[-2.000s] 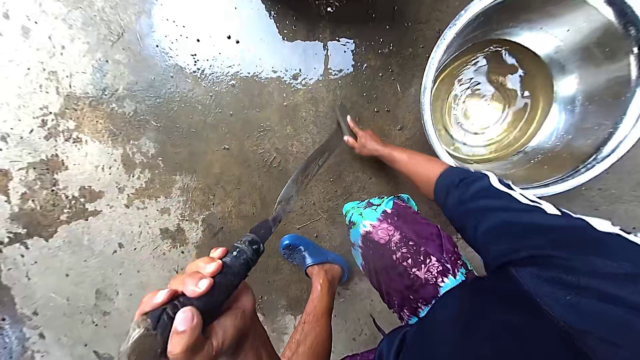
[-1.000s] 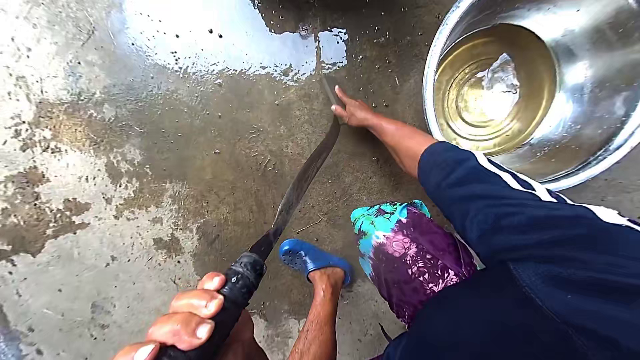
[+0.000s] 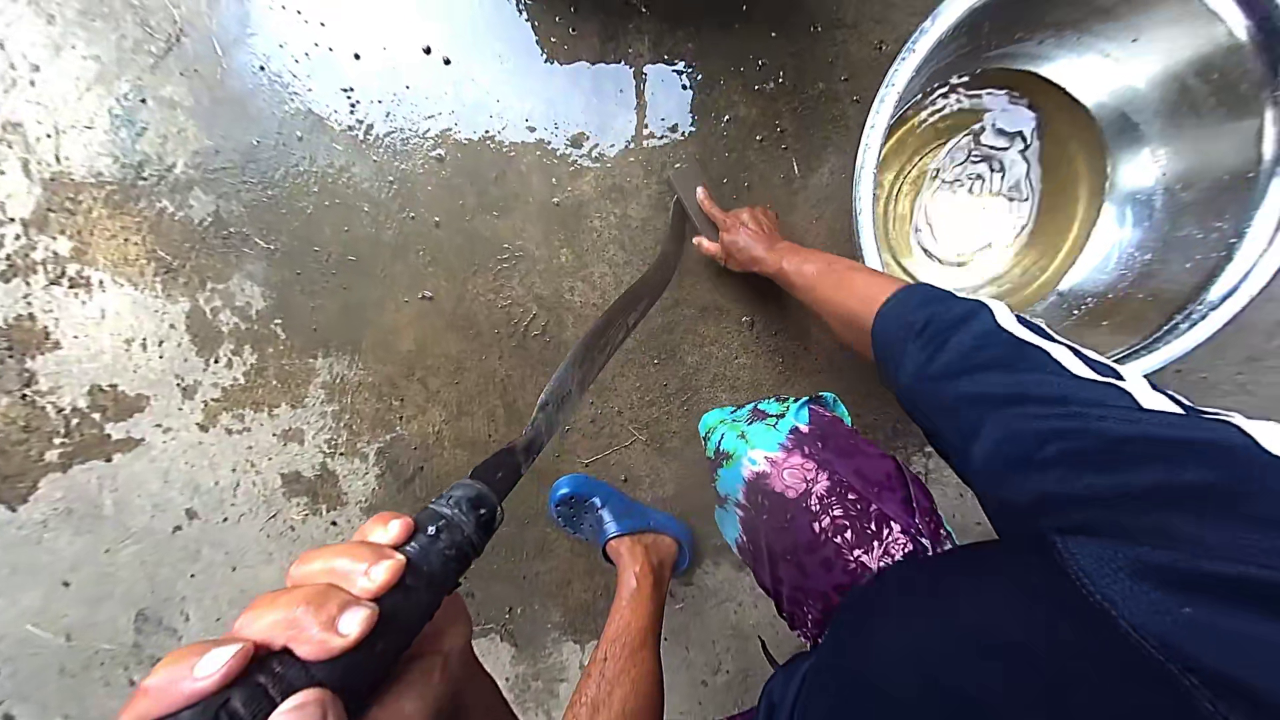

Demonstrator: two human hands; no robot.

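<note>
My left hand [image 3: 290, 620] is closed around the black wrapped handle of a long curved blade [image 3: 600, 345], which points away to the upper right. At its far end my right hand [image 3: 742, 236] holds a flat grey sharpening stone [image 3: 692, 195] by its edge. The stone is against or very close to the blade's tip; actual contact cannot be told. Part of the handle is hidden under my left fingers.
A large shiny metal basin [image 3: 1180, 210] with yellowish water stands at the upper right. A puddle [image 3: 430, 75] lies on the wet concrete floor [image 3: 330, 290]. My foot in a blue clog [image 3: 600, 515] and a purple and turquoise patterned cloth [image 3: 830, 500] are below the blade.
The blade has shifted about in my left hand's grip, while my right hand with the stone stays near the tip end. The water in the basin shows changed reflections.
</note>
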